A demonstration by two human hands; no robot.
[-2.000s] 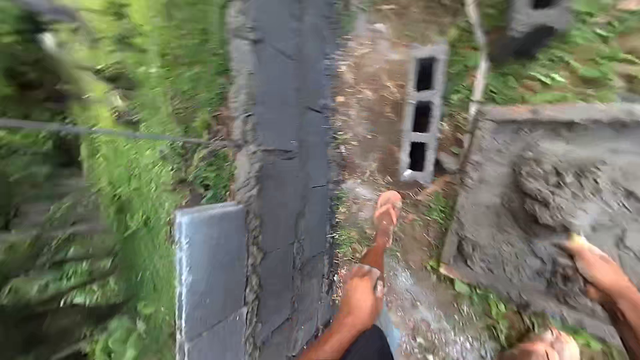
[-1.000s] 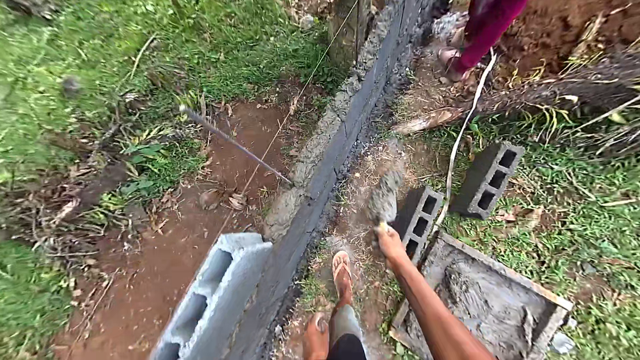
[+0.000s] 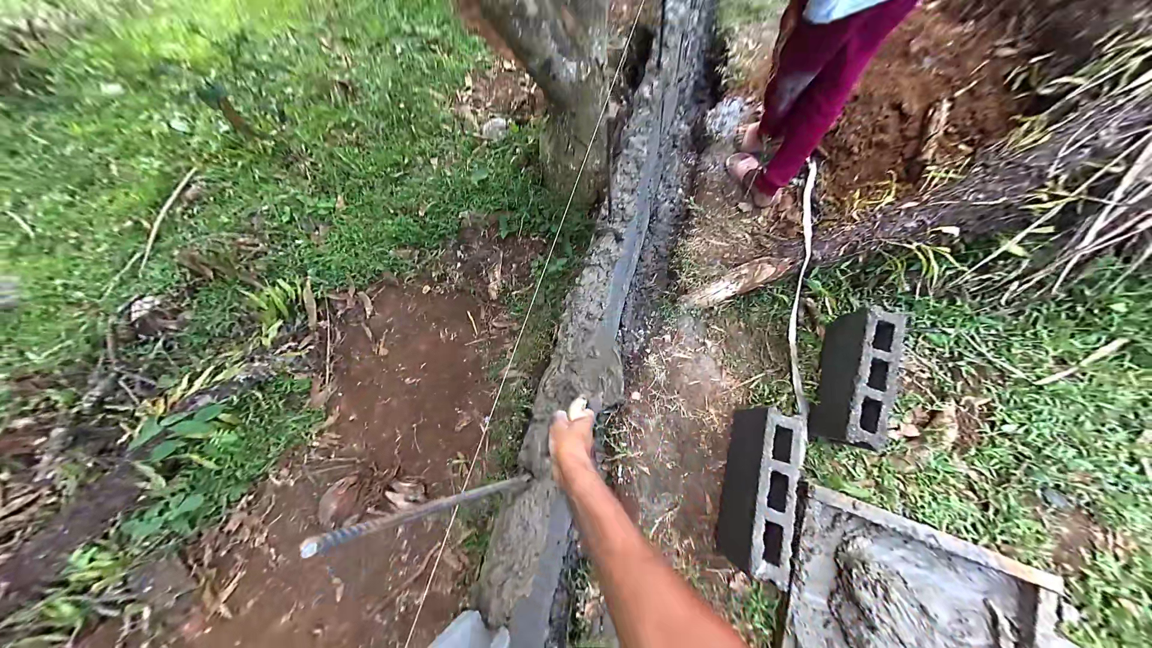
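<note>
My right hand (image 3: pixel 572 441) is closed around the pale handle of a trowel (image 3: pixel 577 408) over the top of a low concrete block wall (image 3: pixel 630 234). The trowel's blade cannot be made out against the wet grey mortar (image 3: pixel 585 360) there. A ribbed steel rebar (image 3: pixel 414 517) sticks out of the wall to the left of my hand. Part of a concrete block (image 3: pixel 470 631) shows at the bottom edge. My left hand is outside the frame.
Two hollow concrete blocks (image 3: pixel 763 493) (image 3: pixel 859 378) stand on the right, beside a mortar tray (image 3: pixel 936 538). A taut string (image 3: pixel 517 346) runs left of the wall. A tree trunk (image 3: pixel 576 117) adjoins it. A person in maroon trousers (image 3: pixel 823 85) stands beyond, near a log (image 3: pixel 738 281).
My right hand has moved from over the blocks by the tray, left to the wall top. Two seconds ago it was at the mortar in the tray. The view has shifted along the wall.
</note>
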